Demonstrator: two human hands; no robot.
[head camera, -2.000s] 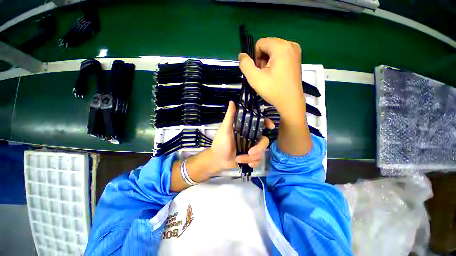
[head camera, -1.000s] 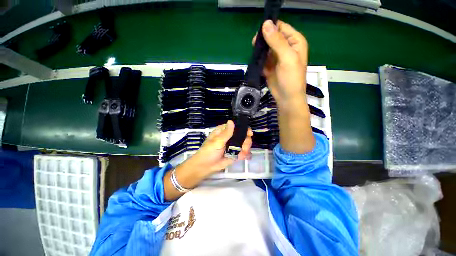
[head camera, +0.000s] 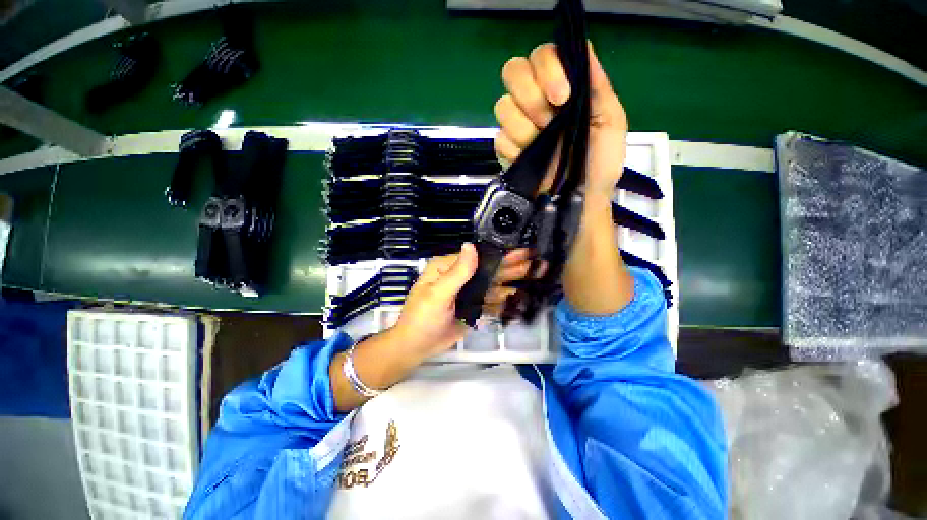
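A bunch of black smartwatches (head camera: 505, 215) is held up over the compartment tray (head camera: 651, 152). One case shows the round sensor on its back; the others beside it are blurred. My left hand (head camera: 442, 295) holds the lower straps and the case end. My right hand (head camera: 569, 112) grips the upper straps, which stick up past the frame's top edge. The white tray holds several rows of black watches (head camera: 402, 193), with a shorter row at its lower left. My hands and forearms hide part of its right side.
Set-aside watches (head camera: 232, 218) lie on the green ledge at left. More bunches (head camera: 219, 66) lie on the green belt. A spare white tray (head camera: 132, 406) is low at left. A bubble-wrapped tray (head camera: 854, 244) is at right, above clear plastic film (head camera: 803, 437).
The bunch was first stacked edge-on in both hands, then one watch back faced up. Now the cases are spread apart. My right hand has moved up. Bunches on the belt have shifted right.
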